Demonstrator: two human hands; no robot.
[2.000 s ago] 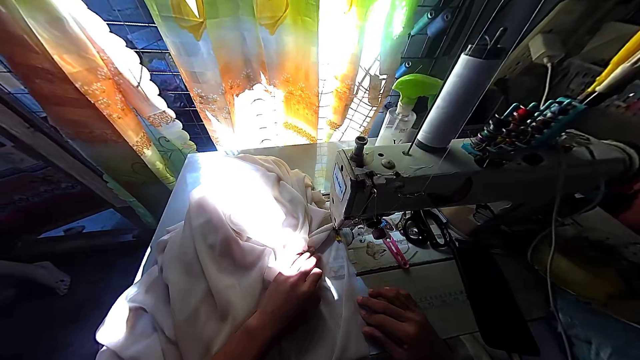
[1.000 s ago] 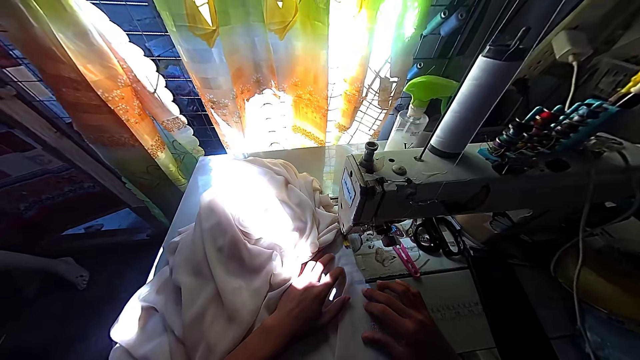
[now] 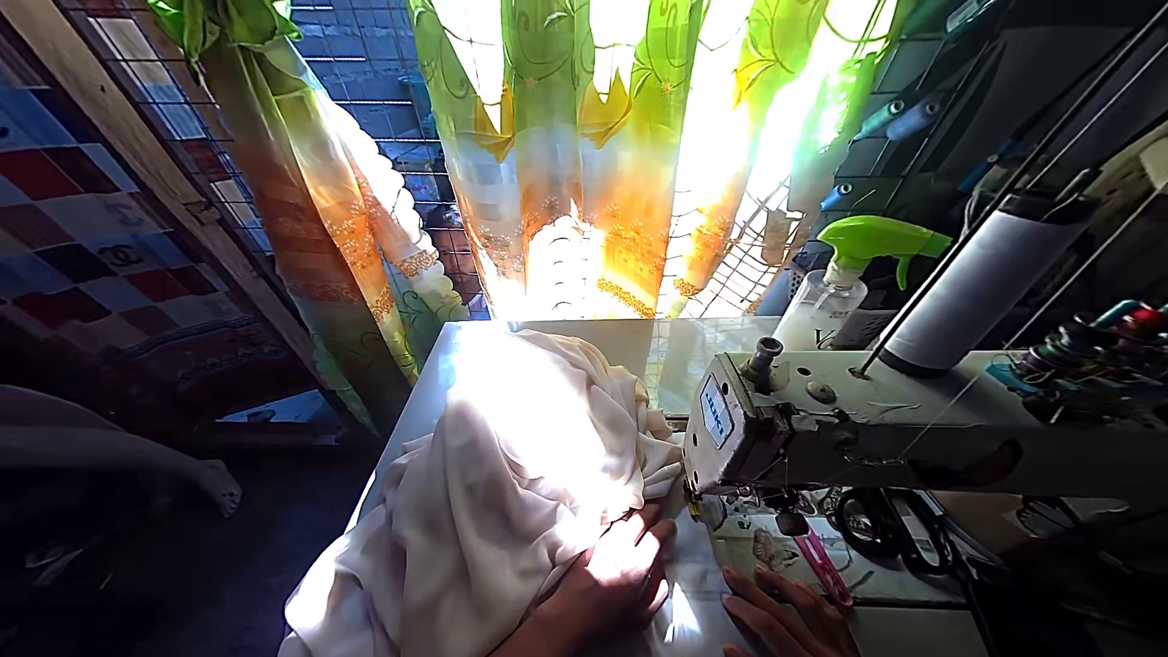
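Under bright sunlight, a heap of pale, thin fabric (image 3: pixel 493 493) covers the left of the sewing table. My left hand (image 3: pixel 620 570) lies at the heap's right edge, fingers bent on the cloth; whether it pinches the cloth is not clear. Flat on the cloth and table at the lower right rests my right hand (image 3: pixel 785 616), its fingers spread. Just beyond both hands is the head of a Juki industrial sewing machine (image 3: pixel 730 420), its needle area in shadow. A pink-handled tool (image 3: pixel 824 561) lies by my right fingertips, with black-handled scissors (image 3: pixel 912 534) to its right.
Behind the machine stand a spray bottle with a green trigger (image 3: pixel 826 292) and a large white thread cone (image 3: pixel 985 283). Several bobbins (image 3: pixel 1077 351) sit on the machine's arm. Sheer curtains (image 3: pixel 566 164) hang beyond the table edge. At the far left is another person's bare foot (image 3: pixel 219 484).
The view has tilted up and shifted. My left hand has flattened somewhat from its earlier bunched hold at the cloth's edge; my right hand stays beside it.
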